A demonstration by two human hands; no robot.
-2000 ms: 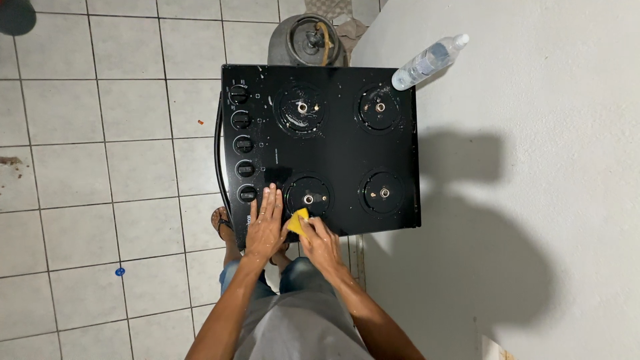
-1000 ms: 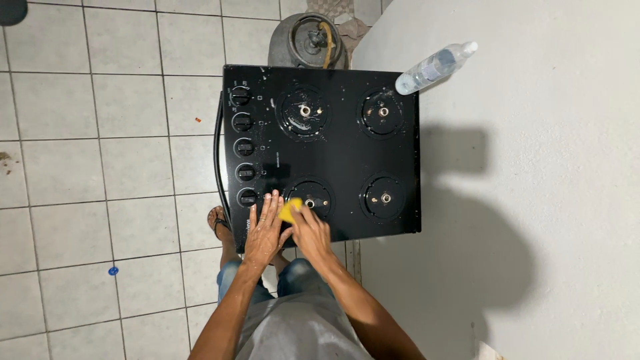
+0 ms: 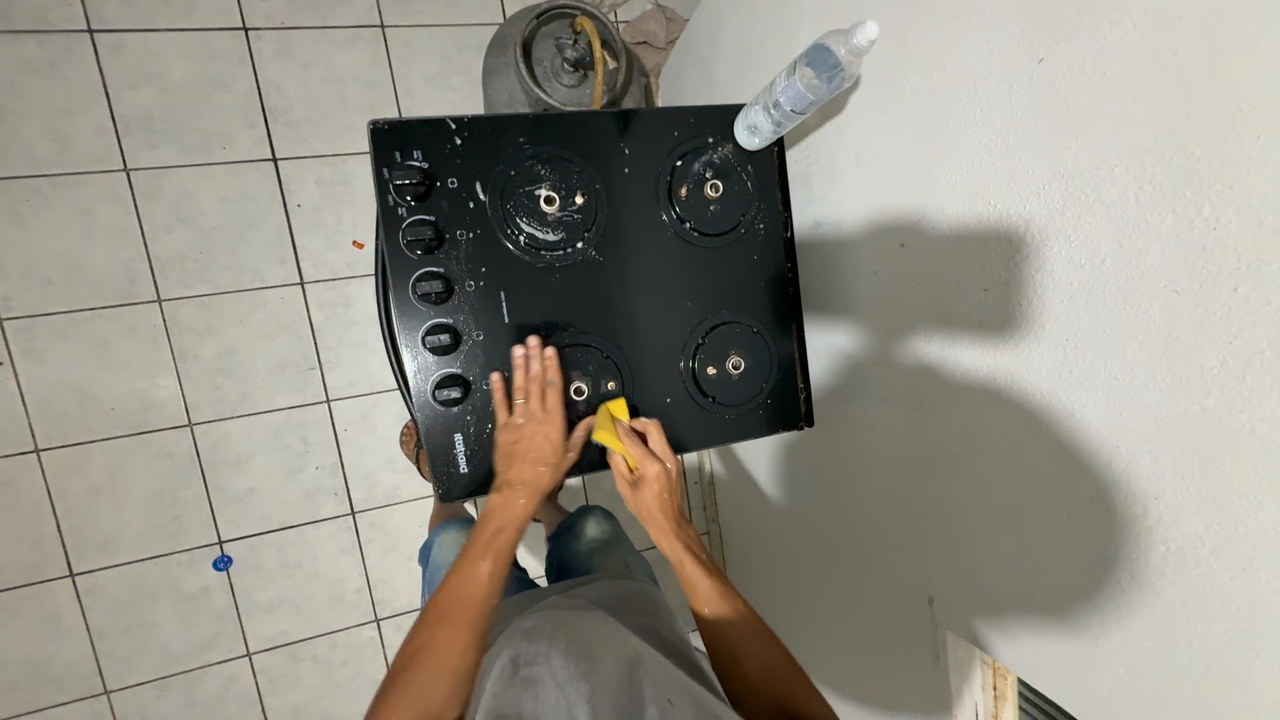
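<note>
My left hand [image 3: 532,430] lies flat on the black stove top [image 3: 640,290], fingers apart, beside the near left burner well [image 3: 590,368]. In my right hand [image 3: 648,468] is a yellow sponge [image 3: 612,428], pressed at the near edge of that same well. White suds streak the far left burner well [image 3: 548,208], and drops dot the strip around the black knobs [image 3: 432,288]. The far right burner well [image 3: 708,190] has some suds too. The near right burner well [image 3: 728,362] shows a bare burner seat. No grates or burner caps are on the stove.
A clear plastic bottle [image 3: 800,88] with a white cap stands at the stove's far right corner, by the white wall [image 3: 1000,150]. Behind the stove is a grey gas cylinder [image 3: 505,60] with a yellowish hose. A blue cap-like thing [image 3: 222,563] lies on the tiled floor [image 3: 210,370].
The sponge in my right hand has shifted along the near left burner well, from its left side to its near right side. My left hand stays flat on the stove top.
</note>
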